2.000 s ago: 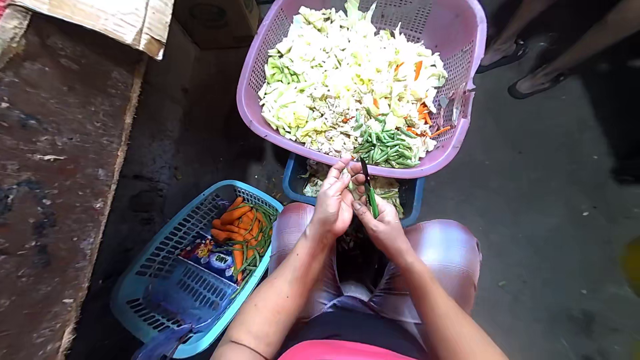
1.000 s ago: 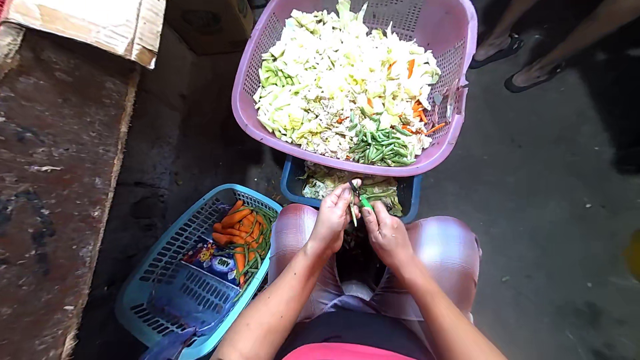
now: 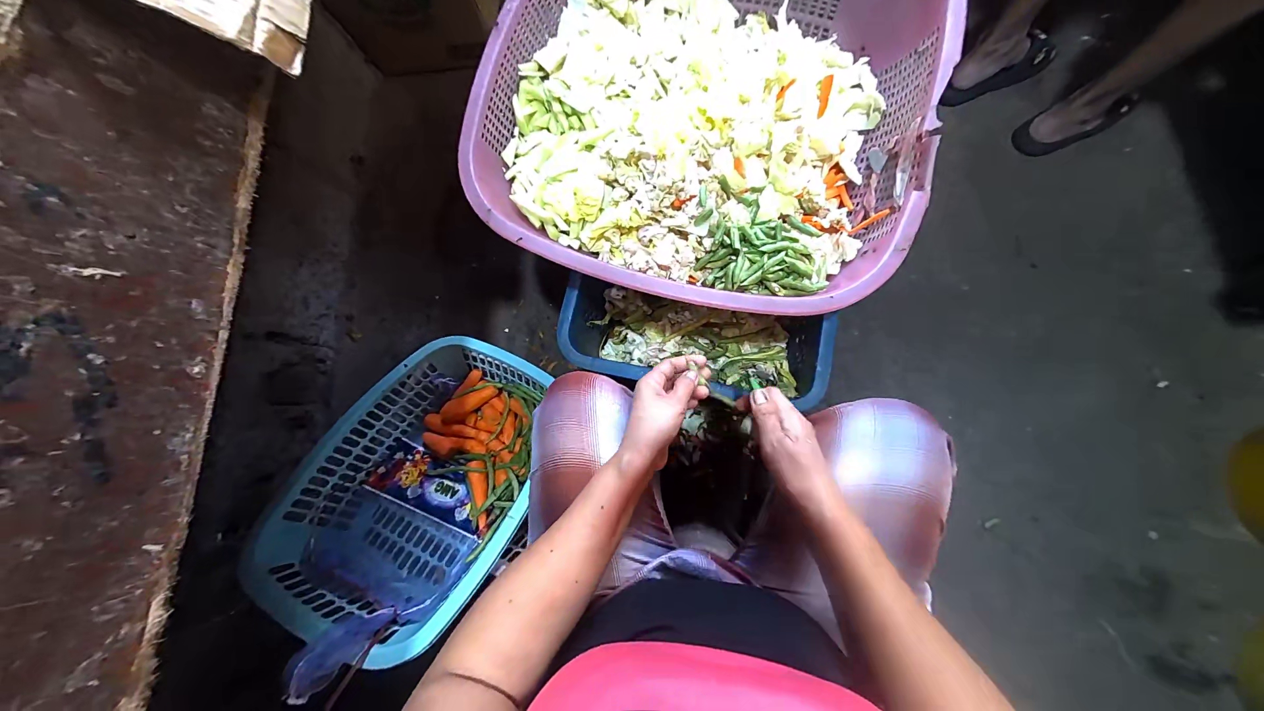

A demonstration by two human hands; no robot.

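My left hand (image 3: 670,407) pinches a small pale green vegetable piece (image 3: 697,373), its kind too small to tell. In my right hand (image 3: 780,427), just to the right, is a small knife with a green handle (image 3: 755,383); its blade is hard to make out. Both hands are over the near rim of a blue basin (image 3: 818,365) that holds vegetable trimmings (image 3: 691,336). Above it stands a pink plastic basket (image 3: 879,281) full of chopped cabbage (image 3: 681,109), cut green beans (image 3: 760,259) and carrot strips (image 3: 837,186).
At the lower left, a light blue basket (image 3: 281,553) holds carrots (image 3: 476,420), long green beans (image 3: 509,464) and a printed packet (image 3: 425,489). A worn wooden surface (image 3: 109,296) runs along the left edge. Another person's feet in black footwear (image 3: 1071,123) are at the upper right.
My hands have moved apart from their close hold two seconds ago. The knife, whose dark blade stood upright between them then, is now lower in my right hand.
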